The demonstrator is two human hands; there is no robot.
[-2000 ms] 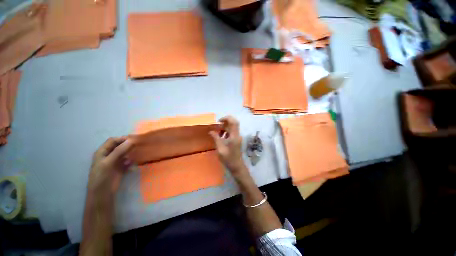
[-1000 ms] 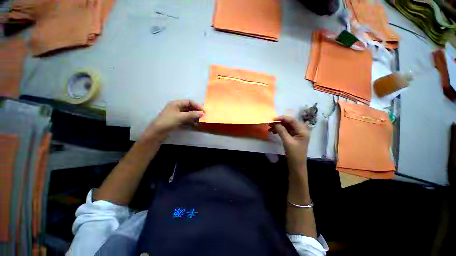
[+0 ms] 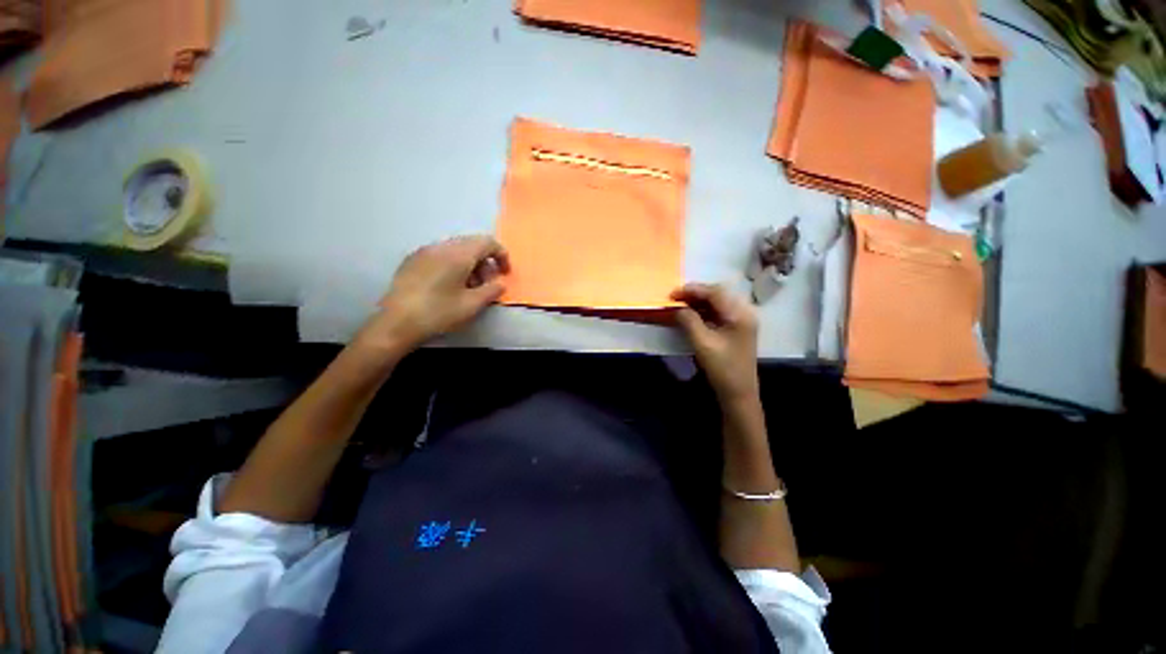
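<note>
An orange zippered pocket panel lies on the grey tabletop in front of me, its slot with the pale zipper line near the far edge. My left hand pinches its near left corner. My right hand pinches its near right corner. The near edge looks slightly raised, with a darker orange edge just under it at the right. Whether a second panel lies fully beneath it is hidden.
A masking tape roll lies at the left, a grey-brown clump right of my work. Orange stacks and zippered panels lie at the right, beside a glue bottle. A rack of grey boards stands at lower left.
The folded or lifted orange panel of earlier now lies nearly flat with its slot side up, covering the orange piece below. My hands stay at its near corners. The view has shifted.
</note>
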